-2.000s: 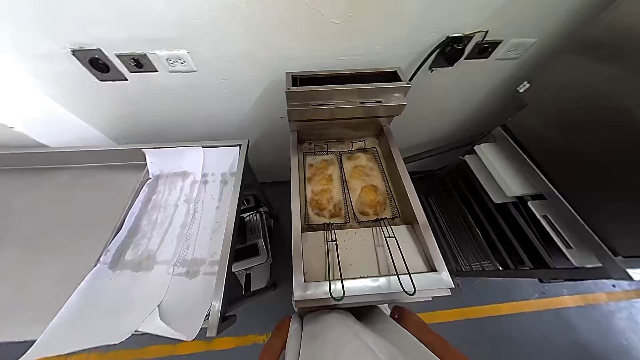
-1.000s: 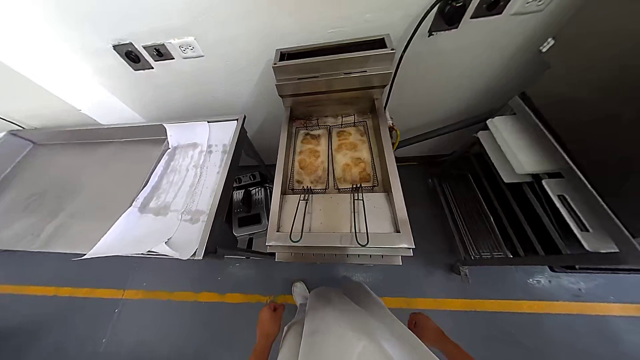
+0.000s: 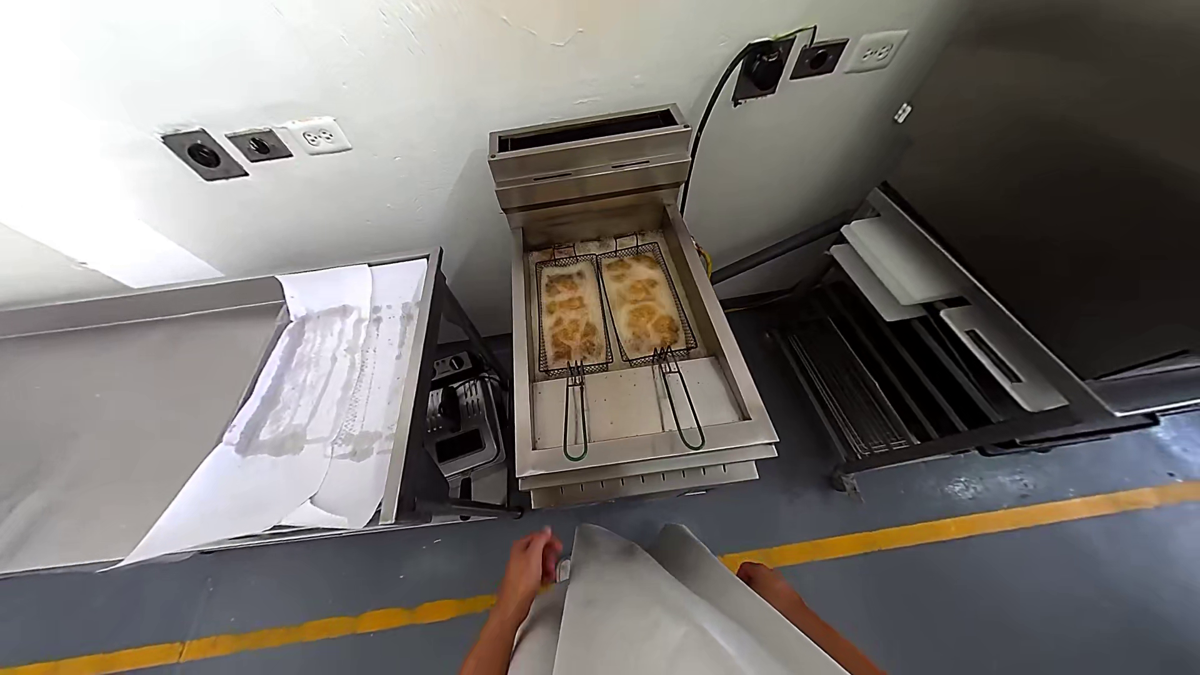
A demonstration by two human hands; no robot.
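Observation:
My left hand [image 3: 534, 564] hangs beside the pale apron [image 3: 637, 600], its fingers curled, just in front of the fryer. On the apron's other side is my right hand [image 3: 767, 581], partly hidden by the cloth. Both are nearest to the stainless steel deep fryer [image 3: 647, 461] but do not touch it. In the fryer, two wire fry baskets sit side by side in foaming oil. The left basket [image 3: 542, 323] and the right basket [image 3: 689, 328] hold several golden-brown battered pieces [image 3: 647, 323]. Their wire handles lie over the front ledge, pointing toward me.
Left is a steel table [image 3: 112, 375] with oil-stained white paper [image 3: 309, 375] at its right end. An appliance [image 3: 464, 422] stands beneath, beside the fryer. On the right is a dark metal rack [image 3: 844, 394] with white boards [image 3: 900, 262]. Outlets [image 3: 764, 70] line the wall.
The view has shifted noticeably between frames. My hands have stayed low on both sides of the apron, and the baskets have stayed in the fryer.

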